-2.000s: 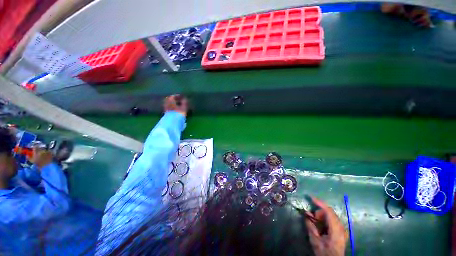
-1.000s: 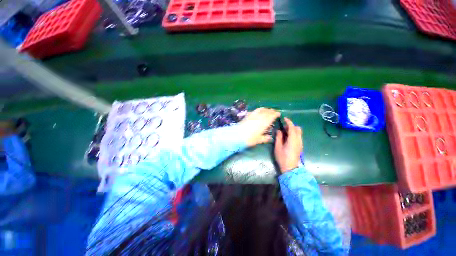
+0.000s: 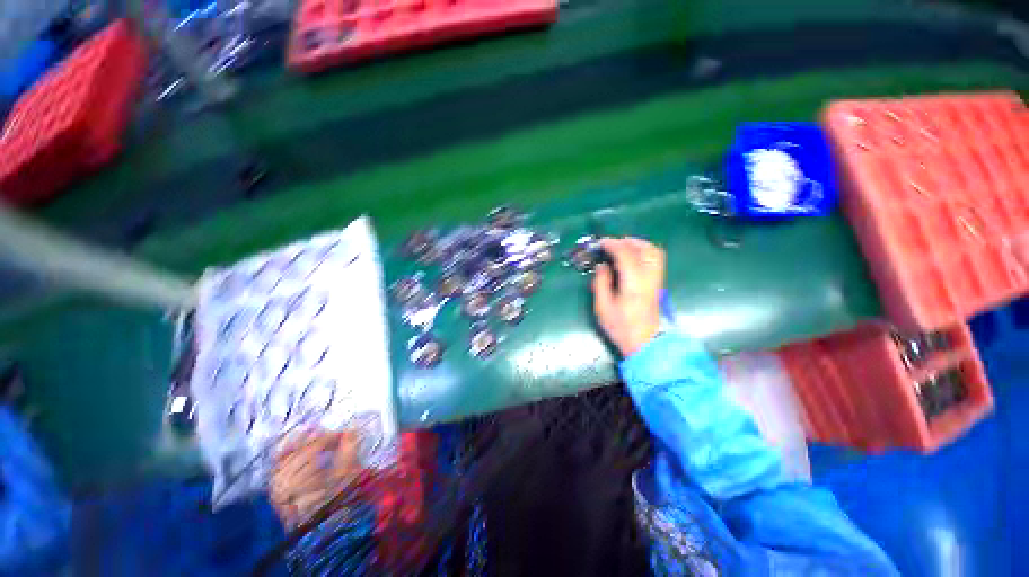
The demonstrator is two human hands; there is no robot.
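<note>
My right hand [image 3: 634, 291] is right of the pile, its fingertips closed at a dark round unit [image 3: 585, 255]; blur hides whether it also holds tweezers. My left hand [image 3: 316, 476] is low in the picture, over the near edge of the white sheet [image 3: 288, 338]; it is strongly blurred, and its fingers and anything in them cannot be made out. Rows of thin rings show on the sheet. A loose pile of dark-and-silver round units [image 3: 480, 271] lies on the green bench between the sheet and my right hand.
At right are a blue box [image 3: 781, 171] of white rings, loose rings [image 3: 709, 194] beside it, a coral tray [image 3: 942, 209] and a lower coral bin [image 3: 874, 389]. Coral trays [image 3: 418, 25] stand across the green belt. Part of another person's blue sleeve [image 3: 28, 496] shows at left.
My left hand reached over the belt, then met my right hand by the pile, and is now back near the sheet's lower edge. The view has shifted and turned.
</note>
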